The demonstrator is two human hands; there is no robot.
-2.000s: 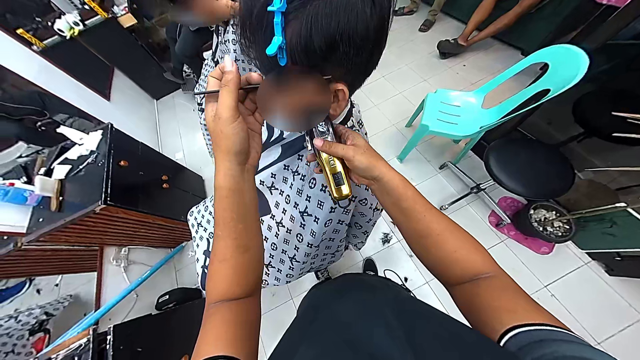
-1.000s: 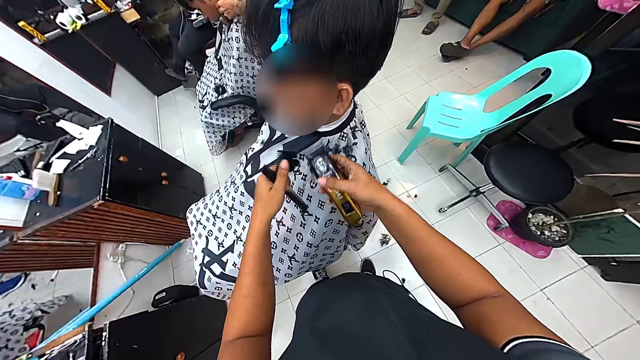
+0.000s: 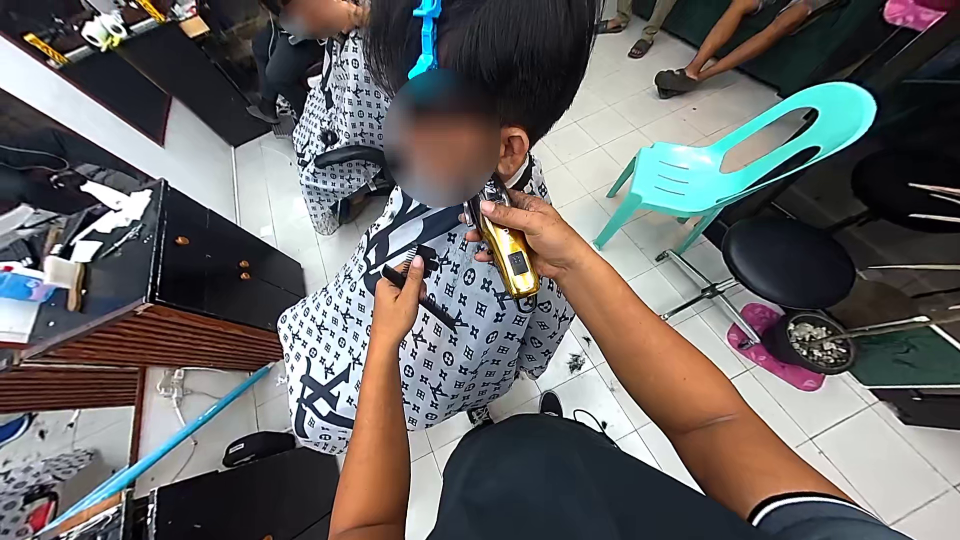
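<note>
A gold hair clipper point(image 3: 514, 259) is in my right hand point(image 3: 536, 232), its head up by the seated person's jaw, below the ear. Lower and to the left, over the cape, my left hand point(image 3: 400, 300) holds a black comb point(image 3: 439, 311) together with a small black toothed piece point(image 3: 425, 257), which looks like a clipper guard. The seated person wears a white patterned barber cape point(image 3: 442, 367). A blue hair clip point(image 3: 426, 37) holds up part of the dark hair point(image 3: 517, 52).
A turquoise plastic chair point(image 3: 679, 176) and a black round stool point(image 3: 789, 262) stand at the right, beside a pot point(image 3: 817, 343). At the left is a black cabinet point(image 3: 217, 262) with items on top. Another caped person sits behind; hair clippings point(image 3: 576, 364) lie on the floor.
My left hand has come down from beside the face to the cape, and the small black piece now shows in it. My right hand's clipper dipped slightly, then rose back to the jaw.
</note>
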